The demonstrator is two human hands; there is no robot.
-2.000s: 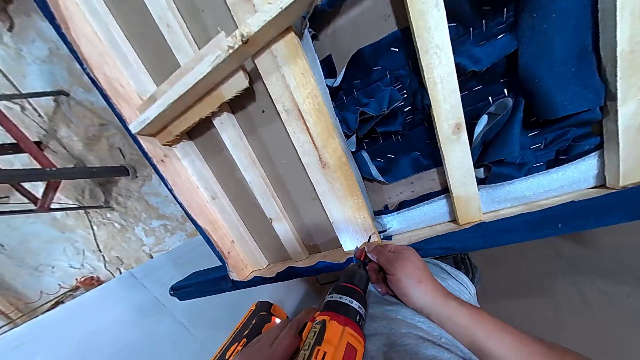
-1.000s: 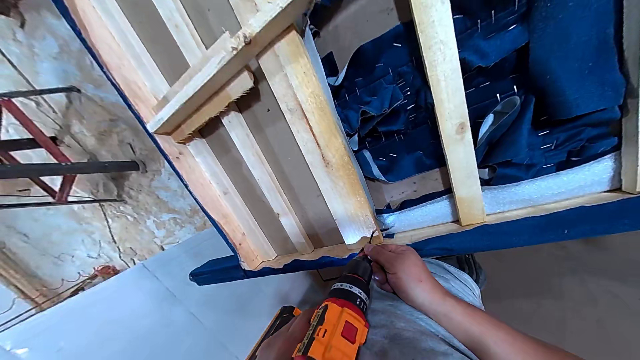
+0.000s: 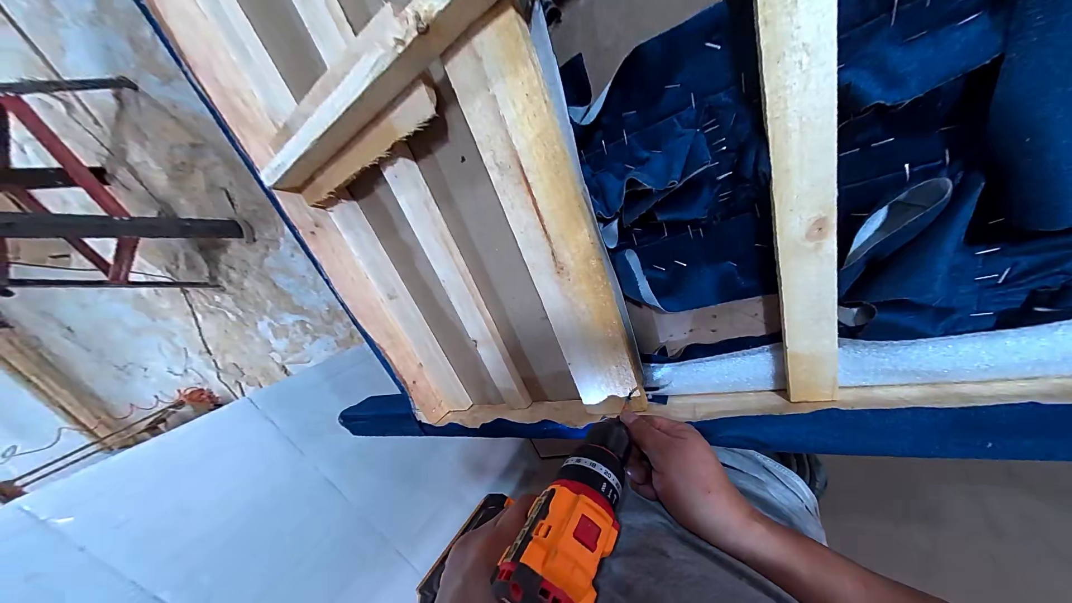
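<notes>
An orange and black cordless drill [image 3: 574,536] is held in my left hand [image 3: 481,557], its black chuck [image 3: 607,444] angled up against the lower rail of an upholstered wooden frame [image 3: 729,404]. The fingers of my right hand [image 3: 682,473] are pinched at the drill's tip around a thin dark screw or bit; which one it is cannot be made out. The tip meets the rail beside the lower end of a wide wooden slat [image 3: 557,226], where light shines. Dark blue fabric [image 3: 938,435] wraps the frame's outer edge.
A wooden crosspiece [image 3: 368,92] crosses the slats at upper left. Stapled blue fabric [image 3: 712,184] and white padding [image 3: 946,352] lie inside the frame, behind an upright slat [image 3: 800,201]. A red and black metal rack [image 3: 84,184] stands left; white panelling [image 3: 218,502] lies below it.
The drill has tilted slightly, and less of its base shows than two seconds ago. Both hands stay at the same joint of the frame.
</notes>
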